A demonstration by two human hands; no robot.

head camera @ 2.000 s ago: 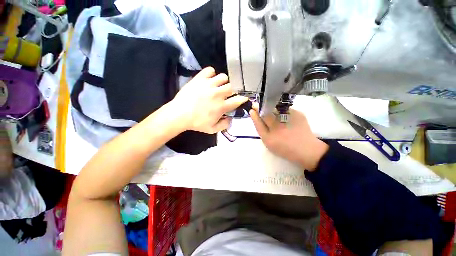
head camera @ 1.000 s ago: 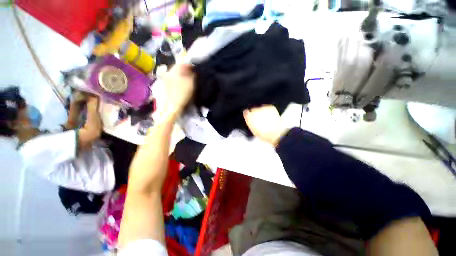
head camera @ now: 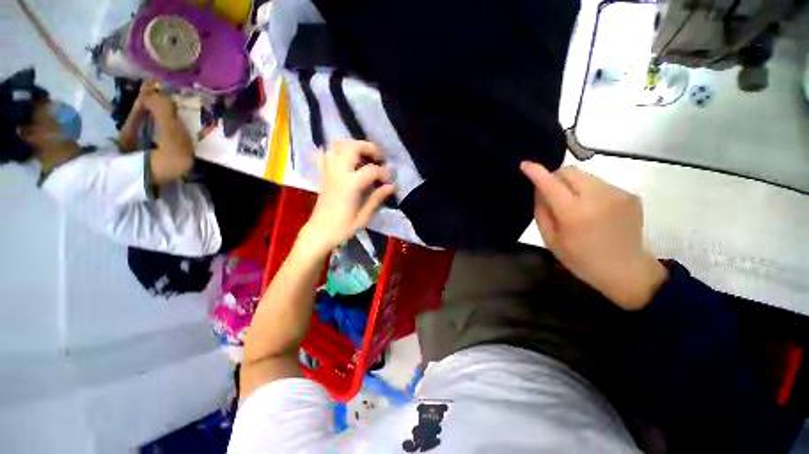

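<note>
The black fabric panel (head camera: pixel 470 115) lies over the table's front edge, left of the machine, its lower edge hanging over my lap. Pale grey fabric (head camera: pixel 355 111) with black strips shows at its left. My left hand (head camera: pixel 353 188) has curled fingers on the grey and black cloth edge and grips it. My right hand (head camera: pixel 590 222) is at the right edge of the black fabric, index finger touching it; whether it pinches the cloth is unclear.
The sewing machine head (head camera: pixel 723 31) is at upper right over the white table (head camera: pixel 692 199). Red baskets (head camera: pixel 377 310) stand below the table. A purple device (head camera: pixel 200 44) and yellow strip (head camera: pixel 280 133) are at upper left. Another person (head camera: pixel 133 195) sits at the left.
The view has swung left and down. The cloth has left the needle area and, bunched a second ago, is now spread in front of me. My hands have moved to its lower edges.
</note>
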